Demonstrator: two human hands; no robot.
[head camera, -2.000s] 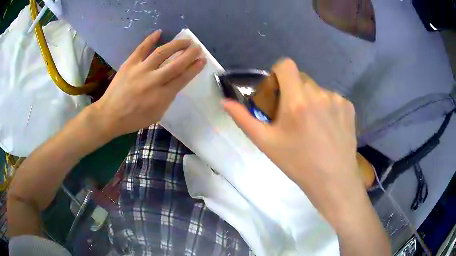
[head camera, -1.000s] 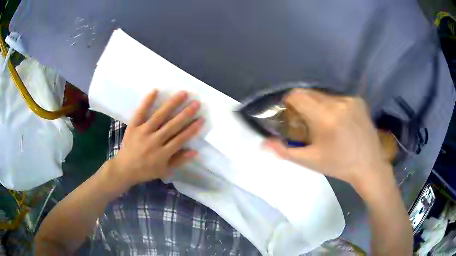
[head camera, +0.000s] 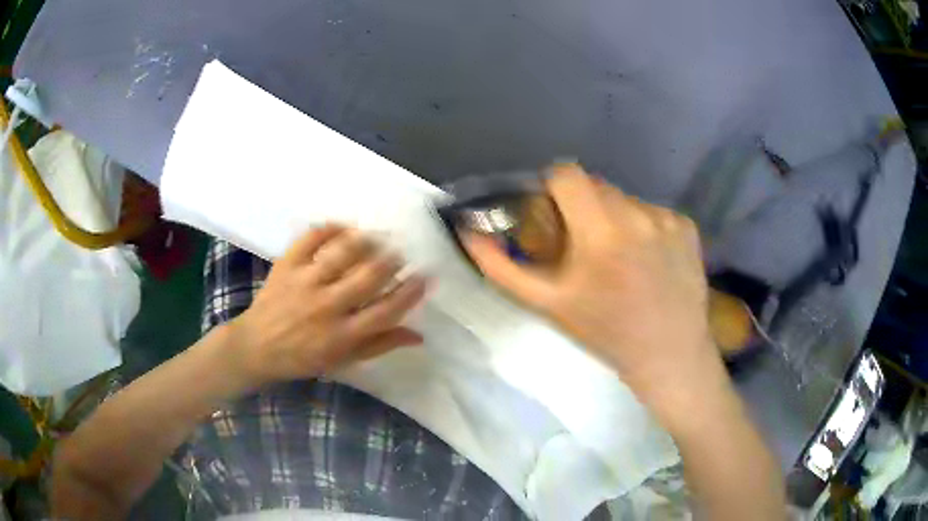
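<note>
A long white front panel (head camera: 275, 163) lies slantwise on the grey-blue table, from upper left down to the lap at lower right. A looser white layer (head camera: 448, 427) shows along its lower side. My right hand (head camera: 621, 265) grips the wooden handle of the steam iron (head camera: 494, 219). The iron's pointed plate lies over the panel's upper edge near its middle; the iron is blurred. My left hand (head camera: 331, 305) lies on the panel left of the iron, fingers slightly apart and blurred, pressing on the cloth.
The padded table (head camera: 488, 81) has a curved edge. White pieces (head camera: 61, 265) hang at left beside a yellow rail (head camera: 51, 209). A metallic tray (head camera: 845, 417) is at the right edge. Dark shears or a cord (head camera: 839, 234) lie at right, unclear. The checked lap cloth (head camera: 295, 448) is below.
The panel has been swung flatter, its narrow end now further left. My left hand has moved down the cloth. Over the last second the iron has slid left along the panel's upper edge.
</note>
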